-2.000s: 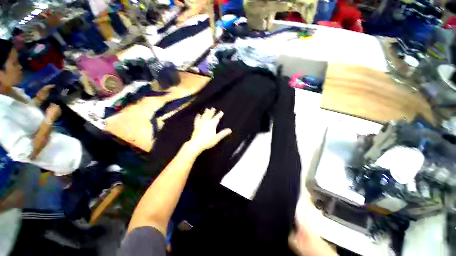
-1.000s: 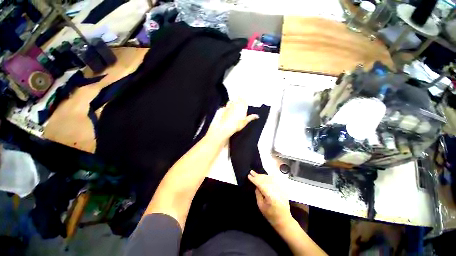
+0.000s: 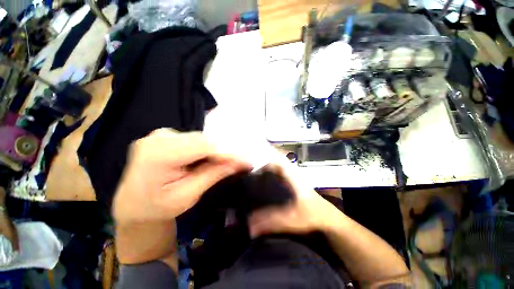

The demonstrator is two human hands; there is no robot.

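My left hand point(image 3: 174, 175) is raised near the camera, its thumb and fingers closed on an edge of a black cut panel point(image 3: 225, 195). My right hand point(image 3: 284, 209) holds the panel's other part, blurred, just right of my left hand. The panel is bunched between both hands above my lap; its lower part is hidden. The black garment pieces stack point(image 3: 152, 84) lies on the table behind my left hand. The overlock machine point(image 3: 383, 84) stands to the right, with a white oval guard point(image 3: 329, 69) on its left front and a pale cloth plate point(image 3: 282, 107).
Dark lint point(image 3: 375, 152) lies at the machine's front. A wooden board point(image 3: 287, 22) is behind it. A crumpled clear plastic bag point(image 3: 163, 14) is behind the stack. A pink object point(image 3: 20, 144) is at far left. The white table's front edge point(image 3: 439, 182) runs before my lap.
Both hands have lifted the black panel from the table and brought it closer to my body. The view has shifted right, so the stack and machine appear further left.
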